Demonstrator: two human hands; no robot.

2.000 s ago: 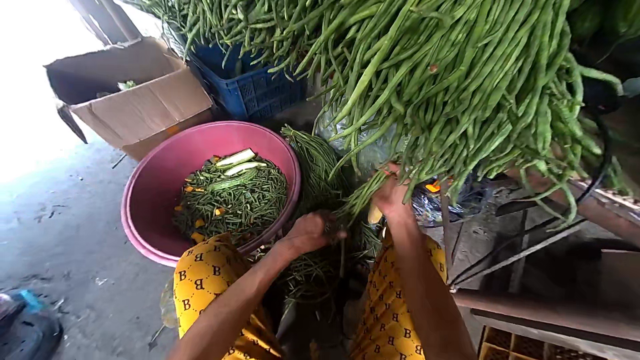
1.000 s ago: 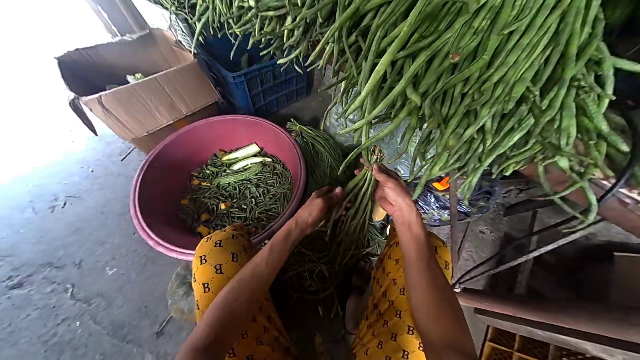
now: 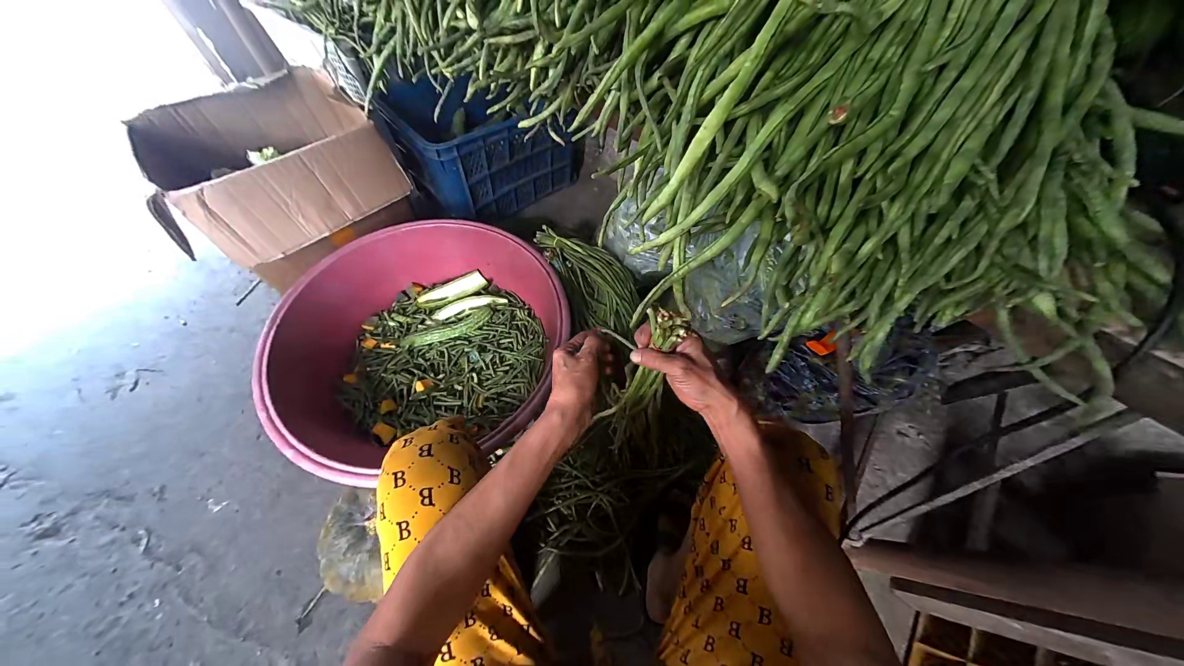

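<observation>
Between my knees, my right hand (image 3: 684, 370) grips a bundle of long green beans (image 3: 640, 393) just below its stem ends, which point up. My left hand (image 3: 583, 365) is closed beside the bundle, and a thin strand (image 3: 618, 339) runs from it to my right fingers; whether it is a bean or a tie I cannot tell. A tied bunch of long beans (image 3: 597, 277) lies just beyond my left hand. More beans (image 3: 601, 499) lie below, partly in shadow. A large heap of long beans (image 3: 888, 157) hangs over at the upper right.
At left stands a pink plastic tub (image 3: 305, 324) holding cut beans, orange pieces and pale split vegetables. Behind it are a cardboard box (image 3: 296, 194) and a blue plastic crate (image 3: 504, 166). Clear plastic (image 3: 731, 277) sits under the heap. A metal frame (image 3: 999, 472) stands at right.
Two seconds ago my hands were farther apart, the left one lower. The bundle now stands upright in my right hand, and a strand is stretched between my hands.
</observation>
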